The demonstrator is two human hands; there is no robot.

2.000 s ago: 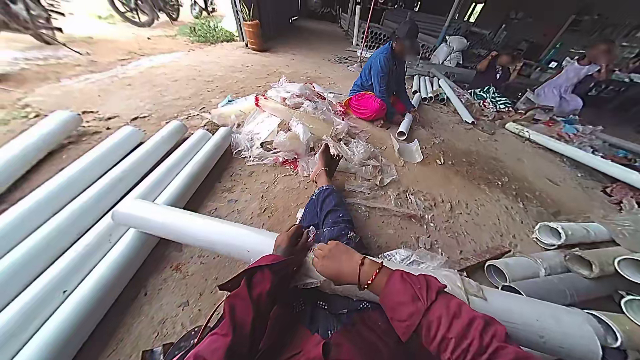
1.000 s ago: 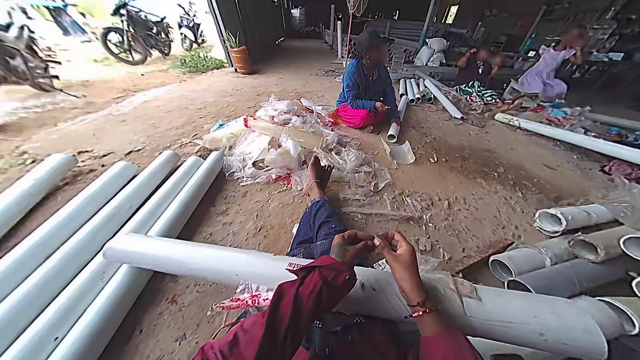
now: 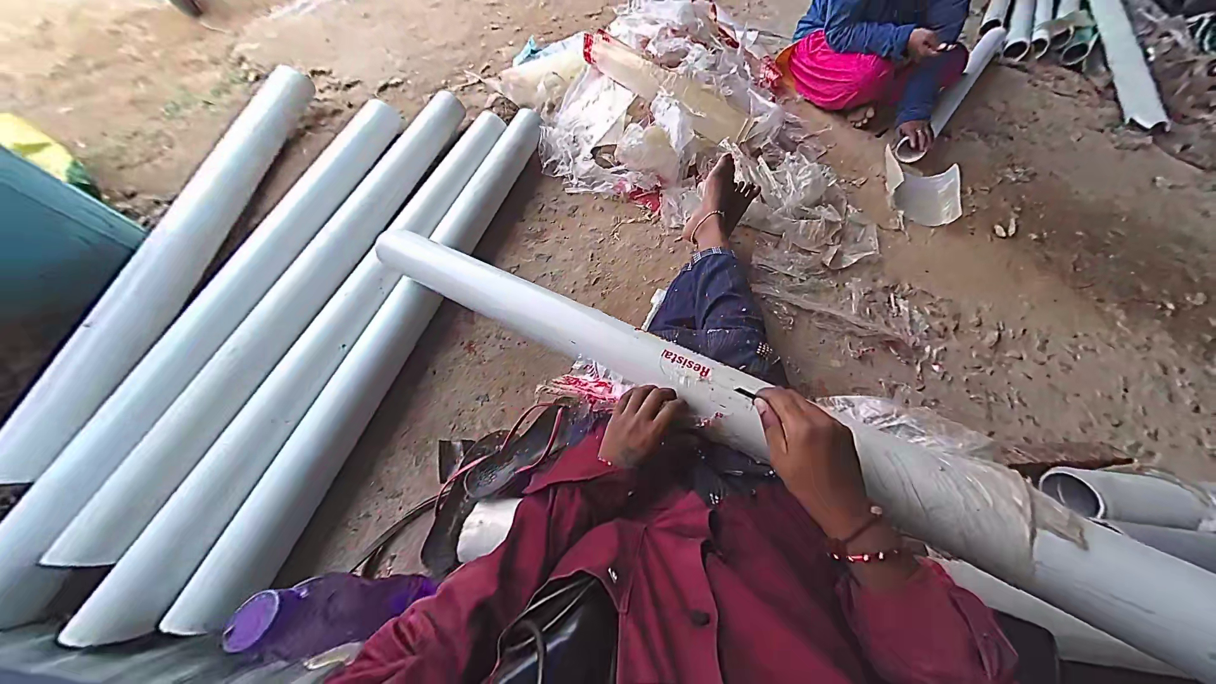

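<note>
A long white plastic pipe [image 3: 570, 318] lies slantwise across my lap, with red printing near its middle and cloudy, peeling film on its right part. My left hand [image 3: 643, 424] rests against the near side of the pipe, its fingers curled; whether it grips anything is not clear. My right hand [image 3: 807, 451] is on top of the pipe, pinching a small dark thin tool [image 3: 747, 392] whose tip touches the pipe's surface. What kind of tool it is cannot be told.
Several white pipes [image 3: 285, 351] lie side by side on the ground at left, near a purple bottle [image 3: 323, 613]. Crumpled plastic film [image 3: 665, 114] is heaped beyond my foot. Another person [image 3: 874, 57] sits at upper right with a pipe. More pipes [image 3: 1130, 499] lie at right.
My hands, raised together above the pipe one second ago, have come down and apart onto it. The dark tool now shows in my right hand. The view has tilted down.
</note>
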